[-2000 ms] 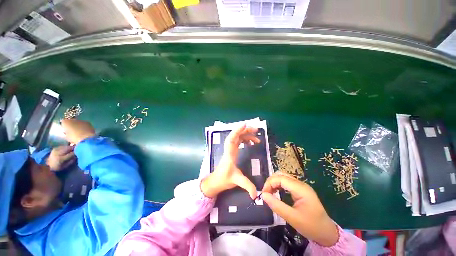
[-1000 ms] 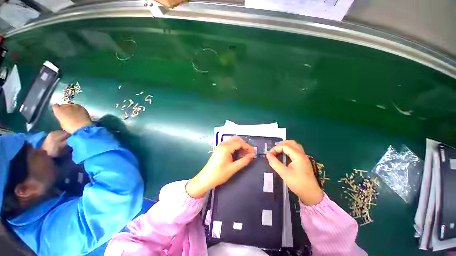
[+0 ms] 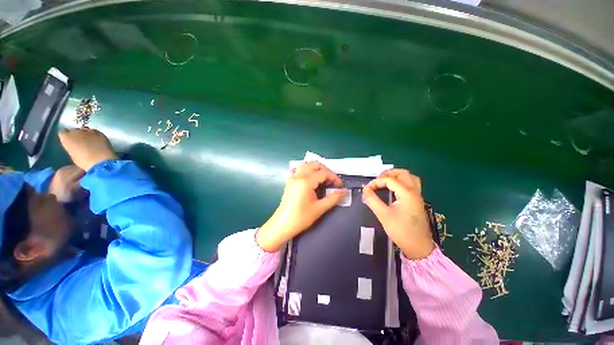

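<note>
A black panel (image 3: 330, 259) with pale patches lies on white sheets (image 3: 350, 164) in front of me. My left hand (image 3: 301, 205) is over the panel's upper left, its thumb and index fingertips close together near the top edge. My right hand (image 3: 402, 212) is over the upper right corner, thumb and index fingertips also close together, a short gap from the left ones. Any small part between the fingertips is too small or hidden to tell. Piles of tan slivers lie to the right, the nearer (image 3: 441, 228) partly hidden by my right hand, the farther (image 3: 495, 256) in full view.
A crumpled clear bag (image 3: 549, 228) and stacked housings with white sheets (image 3: 584, 259) are at the far right. A person in blue (image 3: 134, 232) works at the left, near small parts (image 3: 86, 111), scattered slivers (image 3: 176, 131) and another black panel (image 3: 44, 114). A metal rail runs along the far side.
Two seconds ago my hands met over the panel's lower right around a small dark part; they then moved to its top edge and stay there. The view has tilted down and shifted.
</note>
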